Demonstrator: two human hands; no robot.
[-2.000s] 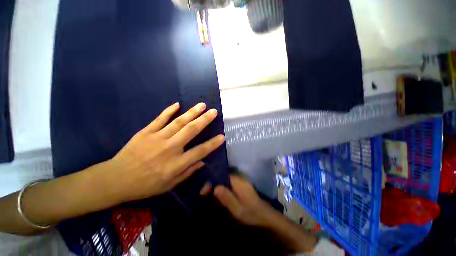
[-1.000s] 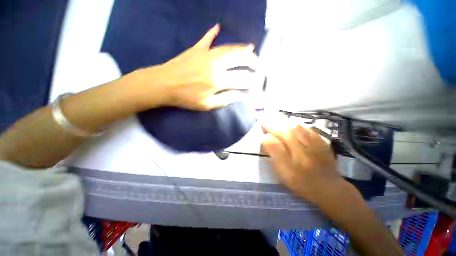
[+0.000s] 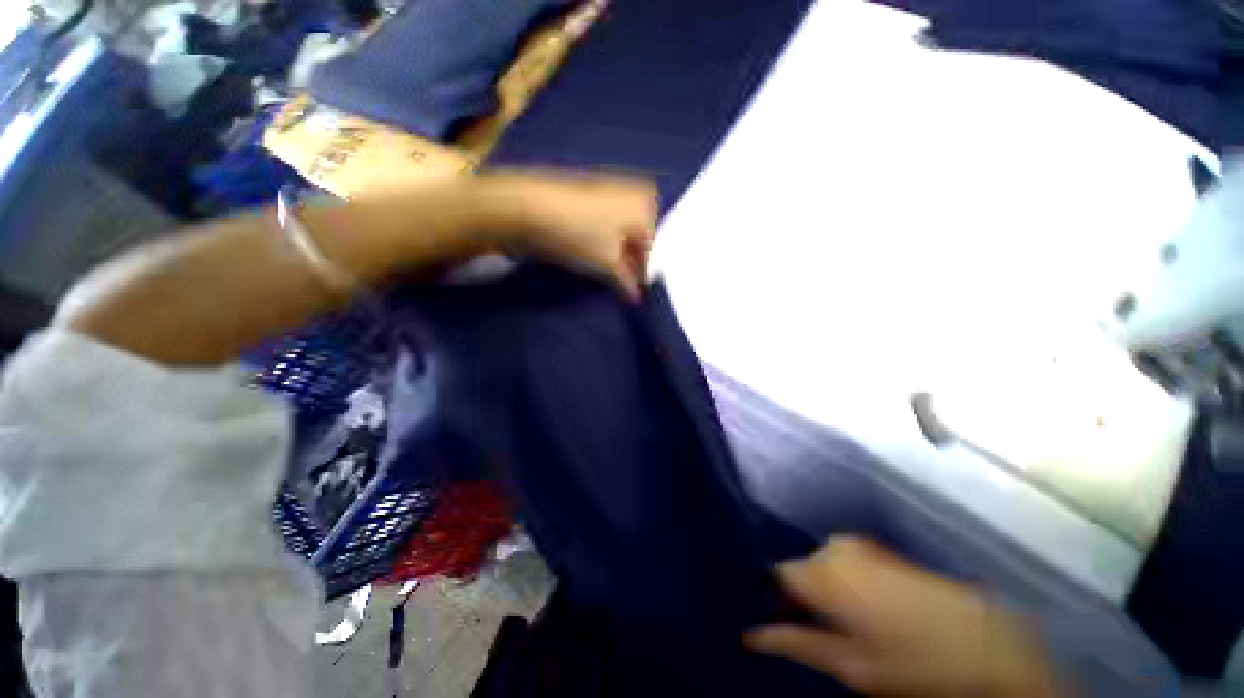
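A navy garment panel [image 3: 600, 396] hangs off the front edge of the white sewing table [image 3: 887, 232], over the wearer's lap. My left hand [image 3: 600, 229] is closed on its upper end at the table edge. My right hand [image 3: 887, 620] is low at the right, blurred, with fingers apart at the lower part of the cloth; whether it grips the cloth is unclear. Metal parts of the sewing machine [image 3: 1190, 361] show at the right edge, cut off by the frame.
Stacked navy cloth [image 3: 648, 82] lies on the table's far left beside brown cardboard [image 3: 362, 150]. A dark blue crate [image 3: 368, 525] with red cloth [image 3: 457, 529] stands below the edge. A small dark curved item [image 3: 932, 419] is on the machine bed. More navy cloth [image 3: 1091, 27] lies at the back.
The view has swung left. The panel has left the needle area and now hangs over the lap. My left hand has closed on its end; my right hand has moved down, off the machine bed.
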